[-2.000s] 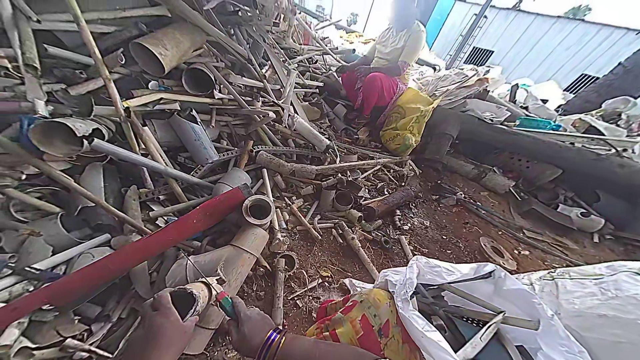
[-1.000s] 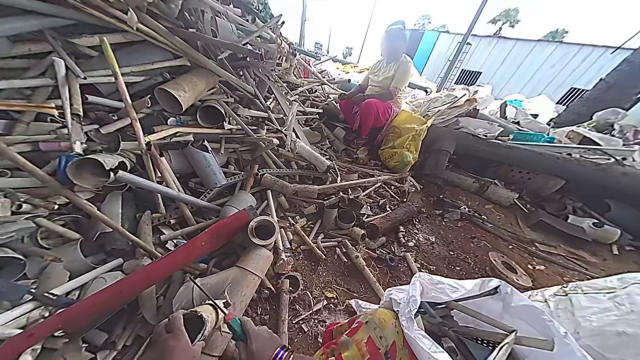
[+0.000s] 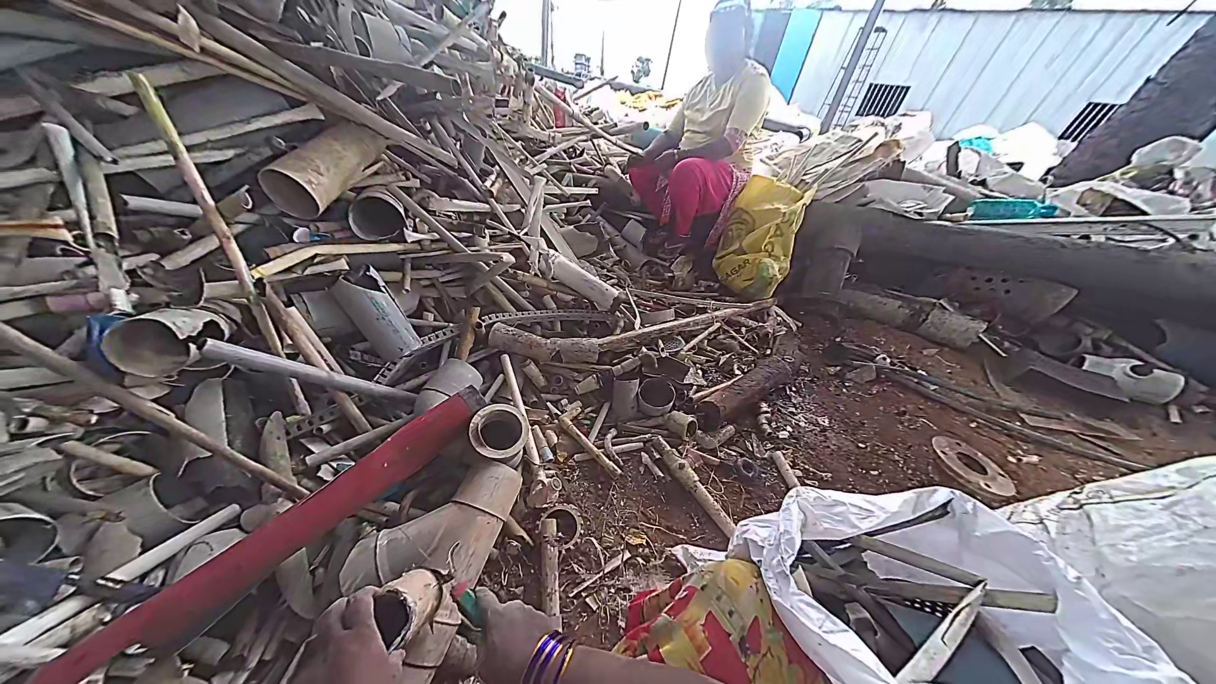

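At the bottom of the head view my left hand (image 3: 350,644) grips a short piece of beige plastic pipe (image 3: 408,608), its open end turned toward the lower left. My right hand (image 3: 511,635), with bangles at the wrist, is closed on the green handle of a tool (image 3: 467,602) beside that pipe piece. The tool's working end cannot be made out now. Behind both hands lies a larger grey pipe fitting (image 3: 432,532), and a long red pipe (image 3: 275,541) slants past on the left.
A heap of scrap plastic pipes (image 3: 323,171) rises at left. A white sack (image 3: 760,532) of scrap stands at lower right, near a flat ring (image 3: 973,465) on the soil. Farther back, a person (image 3: 712,142) sits by a yellow bag (image 3: 760,237); a thick dark pipe (image 3: 969,252) lies at right.
Two seconds ago a thin metal shaft showed between the green handle and the pipe piece; now it does not. The seated person is more upright than two seconds ago. The view has tilted up.
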